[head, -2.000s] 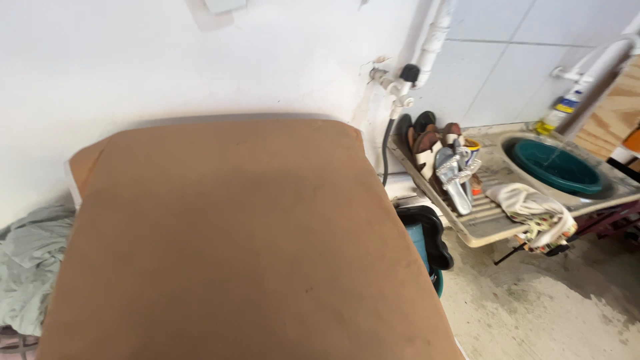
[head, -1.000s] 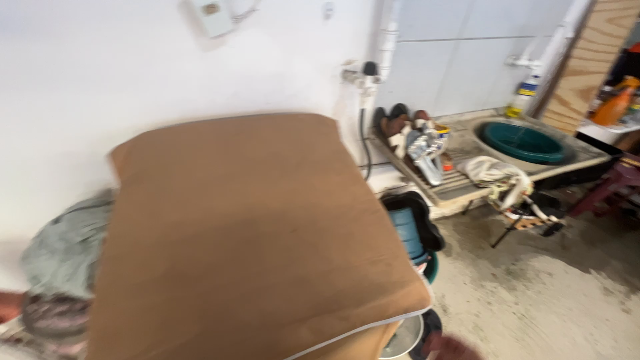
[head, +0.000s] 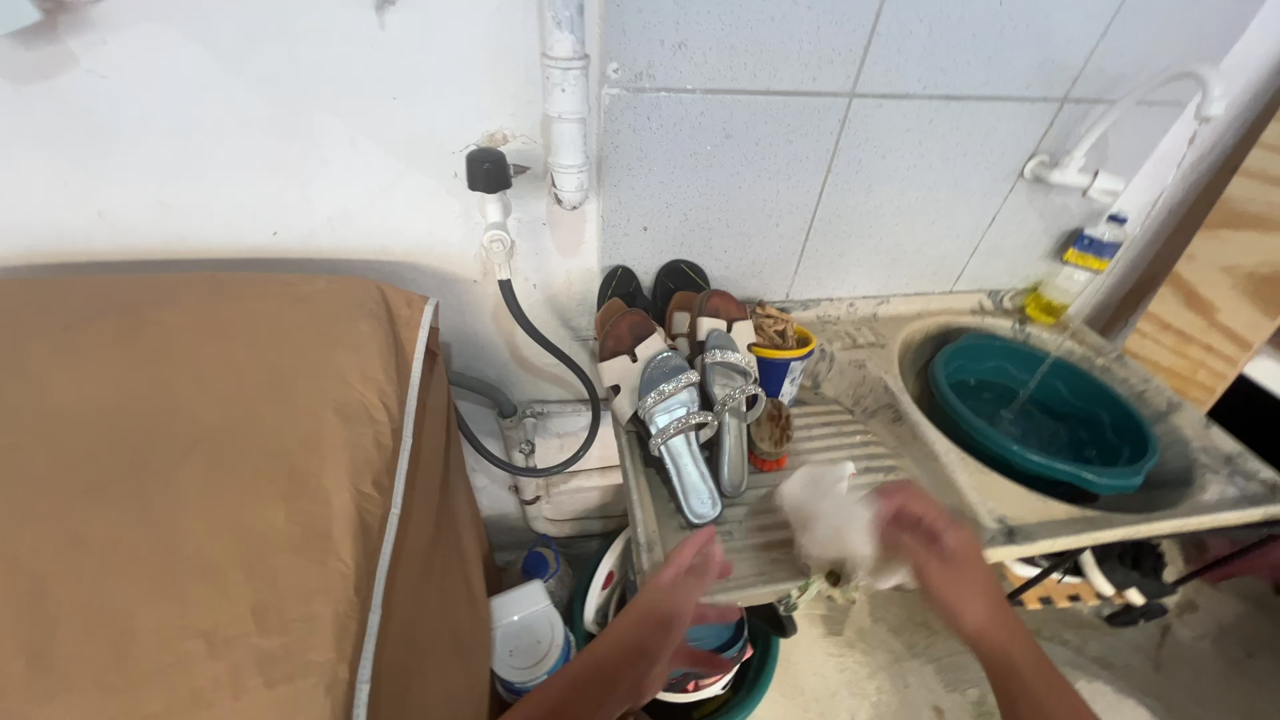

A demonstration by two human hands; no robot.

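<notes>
My right hand, blurred, grips a whitish cloth over the ribbed drainboard of a washing sink. At the drainboard's front left edge my left hand is spread, with nothing in it. Just beyond it, silver sandals with glittery straps rest on other white and brown sandals. A brush with orange bristles lies beside them, near a blue and yellow tub of clothespins. Water runs into a teal basin in the sink bowl.
A brown fabric cover fills the left side. A black hose hangs from a wall tap. Below the drainboard stand a white container and a green tub with items inside. A bottle of yellow liquid stands behind the basin.
The view has swung right and closer to the sink. Both hands have come over the drainboard, and the cloth that lay on its front edge is now in my right hand.
</notes>
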